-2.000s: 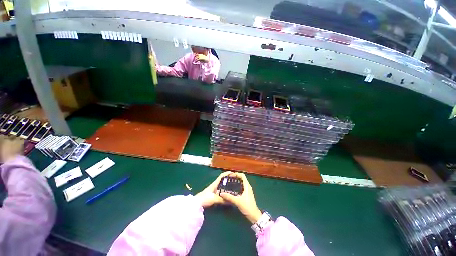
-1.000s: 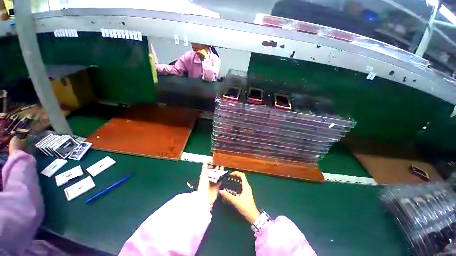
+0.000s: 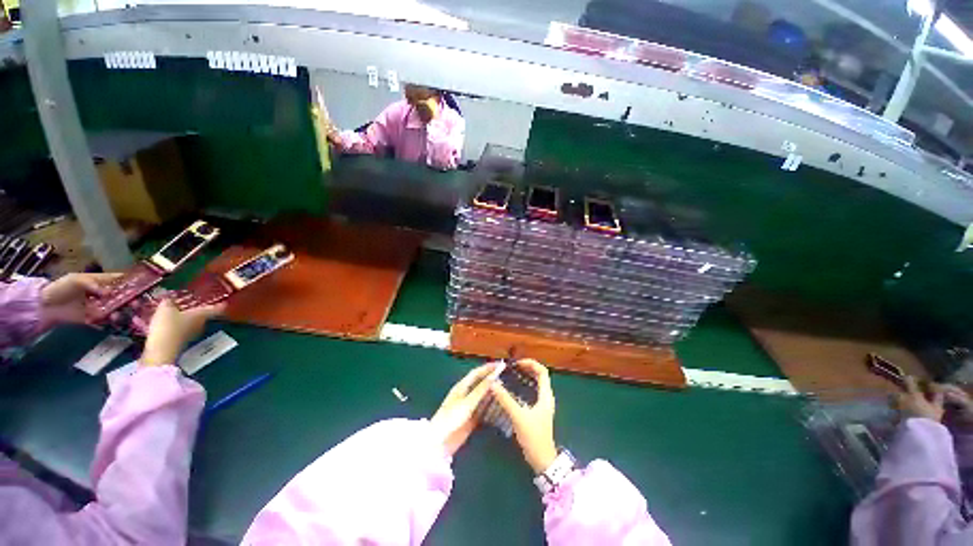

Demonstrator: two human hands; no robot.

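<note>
My left hand (image 3: 463,407) and my right hand (image 3: 530,414) meet in front of me, just above the green bench. Between them they hold a small dark palm-sized piece (image 3: 512,386), tilted and partly hidden by my fingers. Something small and pale shows at my left fingertips. I cannot tell what the dark piece is.
A stack of clear trays (image 3: 576,277) stands behind my hands on a wooden board (image 3: 565,354), closed phones on top. At left another person's hands hold two open flip phones (image 3: 256,267) above white cards (image 3: 208,352) and a blue pen (image 3: 237,392). Hands at right are by a clear tray (image 3: 843,432).
My hands have closed together around the dark piece, which is now more tilted. The neighbour at left has brought two open phones over the cards. Another person's hands have come in at right.
</note>
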